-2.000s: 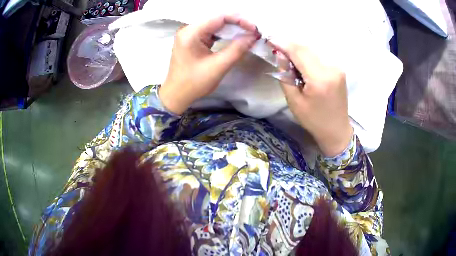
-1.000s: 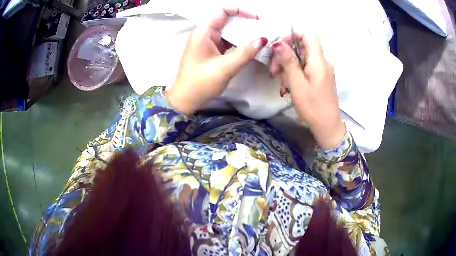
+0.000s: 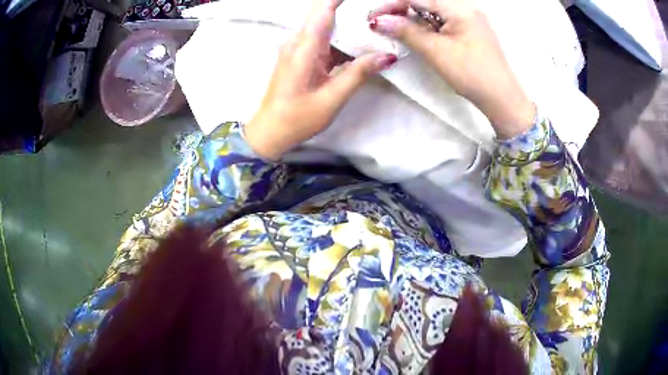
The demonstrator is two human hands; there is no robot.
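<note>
A large white cloth (image 3: 432,154) fills the lap and the area under both hands, with soft folds near its lower edge. My left hand (image 3: 311,88) is at the upper middle, its thumb and fingers around a raised part of the white cloth. My right hand (image 3: 447,44) is just right of it, thumb and forefinger close above the same part of the cloth. The metal thread snips (image 3: 428,16) show as a small dark glint among my right fingers. No needle or thread can be made out.
A pink translucent tub (image 3: 121,110) with clear and white bits stands at the left. A tray of dark, light-topped round pieces (image 3: 157,9) is behind it. Boxes (image 3: 69,80) are at the far left. A grey-brown lined bin or cloth (image 3: 630,139) is at the right, with a green floor (image 3: 80,198) below.
My right hand has moved up and its forearm has swung outward to the right. My left hand still holds cloth, its fingers a little higher. The cloth's lower right part has shifted and hangs lower.
</note>
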